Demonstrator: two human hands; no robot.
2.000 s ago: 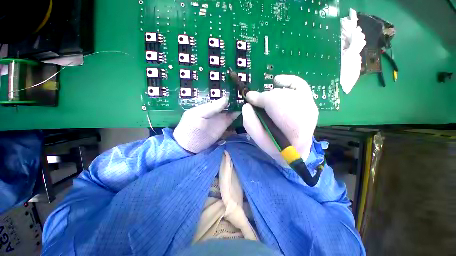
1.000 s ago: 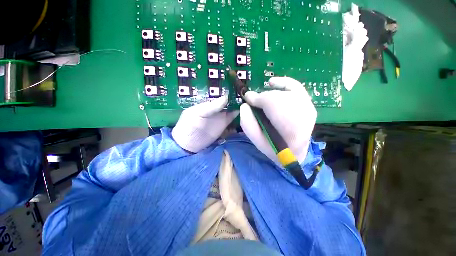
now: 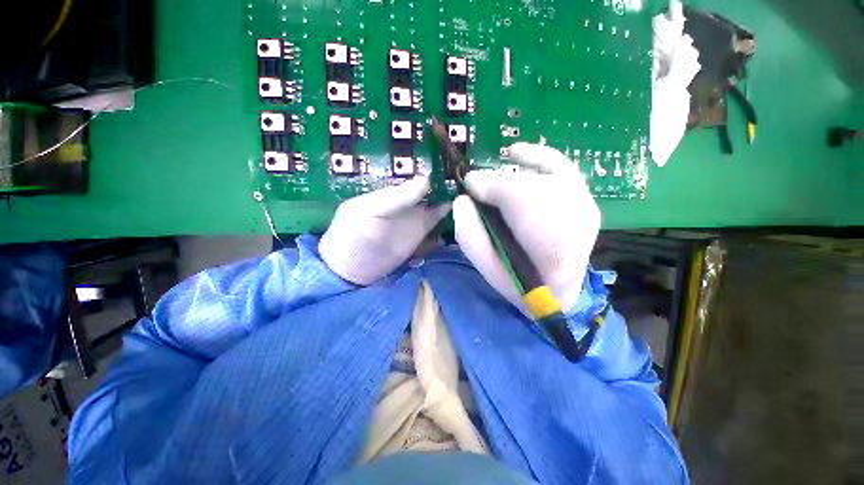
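The green circuit board (image 3: pixel 568 104) lies in front of me with four columns of black power transistors (image 3: pixel 339 125). My gloved right hand (image 3: pixel 540 213) holds the soldering iron (image 3: pixel 516 251) like a pen. Its dark tip points up and left, between the third and fourth transistor columns; contact with a pad is too small to tell. My gloved left hand (image 3: pixel 381 225) is at the board's near edge, thumb and fingers pinched together below the third column. Solder wire at its fingertips is too fine to make out. A thin strand (image 3: pixel 270 220) hangs over the mat left of it.
At the left are a solder spool (image 3: pixel 43 147) with a loose silvery wire and a black boxy unit (image 3: pixel 85 47) behind it. At the right are a crumpled white cloth (image 3: pixel 671 85) and a dark rest (image 3: pixel 712 71) with a black-yellow lead (image 3: pixel 744 114).
The board, spool and boxy unit have shifted slightly up and left in view. Both hands hold nearly the same pose. The iron's tip stays between the same two columns.
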